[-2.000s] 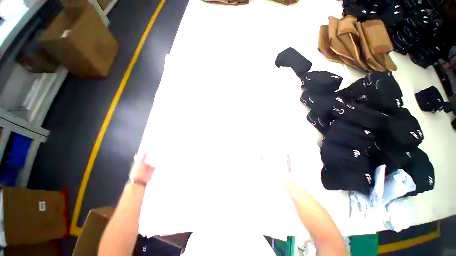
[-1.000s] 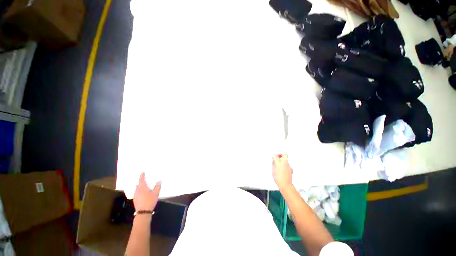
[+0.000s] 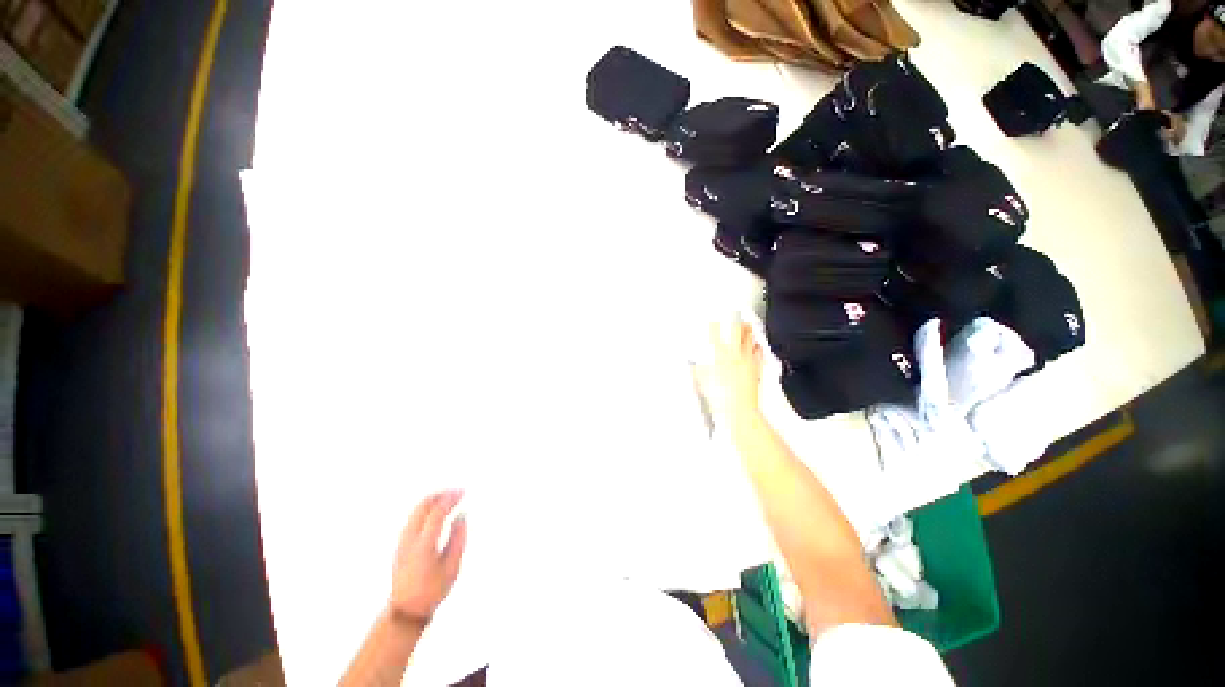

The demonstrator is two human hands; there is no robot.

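Observation:
A large bright white sheet or stack of sheets (image 3: 470,322) covers the table in front of me; its edges mostly merge with the tabletop. My left hand (image 3: 431,548) is over the near part of the white surface, fingers slightly curled; whether it pinches a sheet is washed out. My right hand (image 3: 732,365) is at the right side of the white area, beside the black bags; a faint grey edge shows by its fingers, and its grip is unclear. Small black bags (image 3: 833,275) lie piled to the right. Crumpled pale blue-white wads (image 3: 987,362) lie against the pile's near end.
A green crate (image 3: 961,570) with white wads stands below the table edge. Brown bag pieces (image 3: 806,30) lie at the back. A single black bag (image 3: 1028,101) lies far right, near another person's arm (image 3: 1142,81). A cardboard carton (image 3: 54,201) stands at left beyond the yellow floor line.
The view has shifted, so the bags now appear further left. My right hand has moved forward to beside the bag pile. My left hand has moved inward from the table's left corner onto the white surface.

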